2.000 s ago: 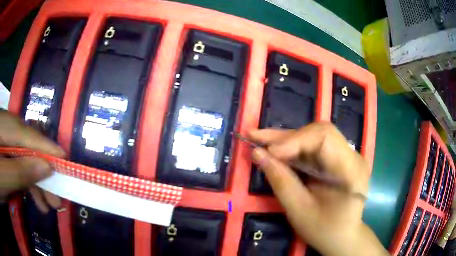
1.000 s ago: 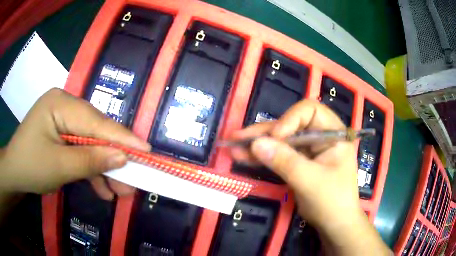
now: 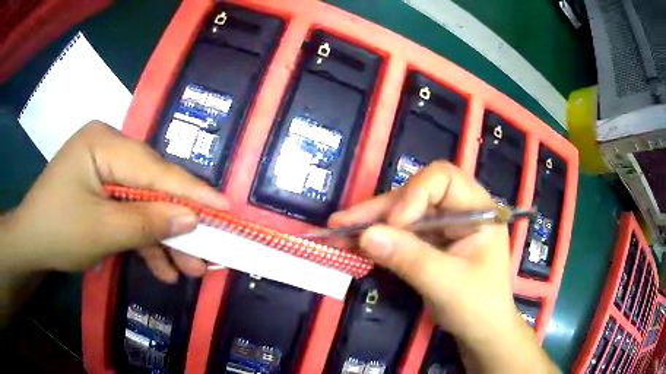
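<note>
My left hand [image 3: 117,204] holds a white label sheet [image 3: 263,260] with a red-and-white dotted edge, bent along its length. My right hand [image 3: 438,248] holds slim metal tweezers [image 3: 453,220] like a pen. Their tip is at the dotted edge of the sheet; I cannot tell if it grips a sticker. Under my hands lies a red foam tray [image 3: 288,80] with two rows of black phones. One phone [image 3: 314,128] with its back open shows its blue circuit board and silver holders just above the sheet. The sheet and my hands cover parts of several phones.
A spare white sheet [image 3: 77,91] lies on the green bench [image 3: 44,299] at the left. Another foam tray with phones [image 3: 621,292] is at the right edge. Grey equipment [image 3: 632,66] with a yellow tape roll [image 3: 582,128] stands at the upper right. Red material shows at the upper left.
The tweezers have moved from over a phone near the tray's divider to the sheet's dotted edge. My left hand and the sheet have come further into view from the left. The view has shifted.
</note>
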